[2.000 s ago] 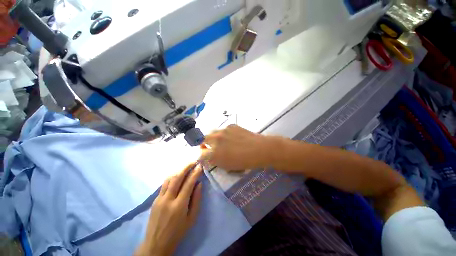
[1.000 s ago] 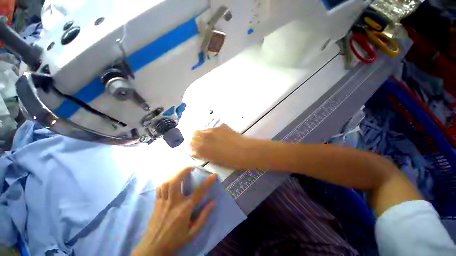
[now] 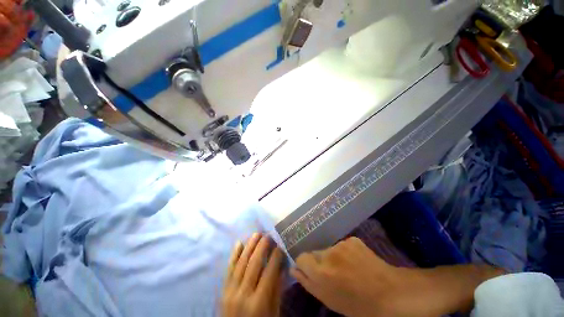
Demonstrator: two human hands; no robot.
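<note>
A large light blue cloth (image 3: 142, 229) lies over the table left of and in front of the needle area, with folds at the far left. My left hand (image 3: 253, 275) rests flat on the cloth near its right edge, fingers together and pointing up the picture. My right hand (image 3: 346, 272) pinches the cloth's right edge at the table's near edge, beside my left hand. The white sewing machine head (image 3: 247, 49) has a blue stripe. Its dark round part (image 3: 235, 148) sits over the bright bed. The presser foot is hard to make out in the glare.
A printed ruler strip (image 3: 365, 179) runs along the table's near edge. Red and yellow-orange handled scissors (image 3: 473, 57) lie at its right end. A blue basket (image 3: 427, 226) with grey-blue pieces (image 3: 470, 198) stands beyond my right arm. Pale cloth pieces (image 3: 21, 99) are piled at upper left.
My right hand has moved from beside the needle area down to the table's near edge, now pinching the cloth edge. My left hand has shifted down and right. The cloth has shifted toward me.
</note>
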